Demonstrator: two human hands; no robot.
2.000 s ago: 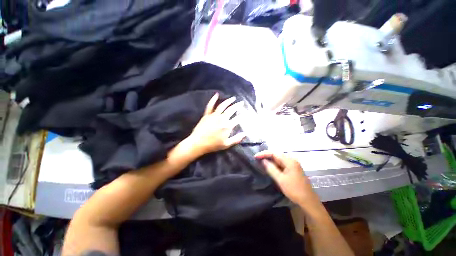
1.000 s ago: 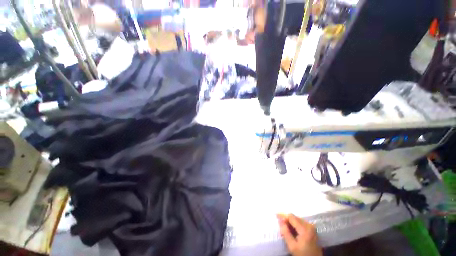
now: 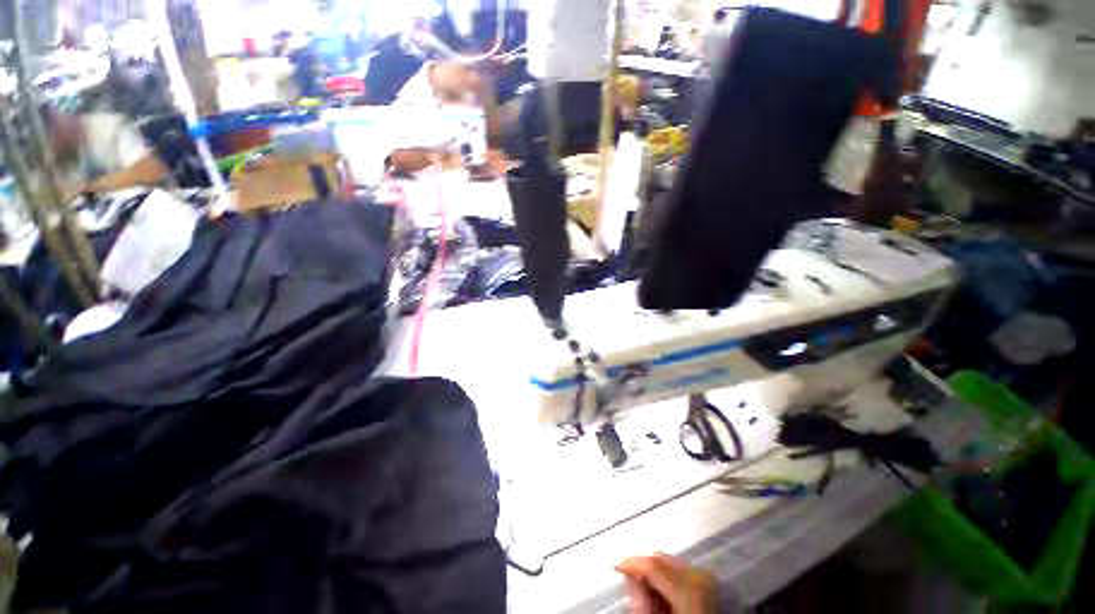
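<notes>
The black cloth (image 3: 348,516) lies in folds at the left of the white table, with its rounded edge left of the sewing machine (image 3: 769,314). My right hand (image 3: 670,585) is at the bottom edge, partly cut off, over the table's front, with its fingers curled. No cloth shows in it; whether it pinches something small cannot be told. It is apart from the black cloth. My left hand is not in view. The presser foot area (image 3: 574,434) is small and blurred, with no cloth seen under it.
Scissors (image 3: 711,432), a thin yellow-green tool (image 3: 763,486) and black strips (image 3: 859,441) lie right of the needle area. A green basket (image 3: 949,546) is at lower right. A dark panel (image 3: 751,162) stands above the machine. People work behind.
The view has risen and turned right. My left hand has left the cloth and the picture. My right hand has let go of the cloth, which now lies at the left.
</notes>
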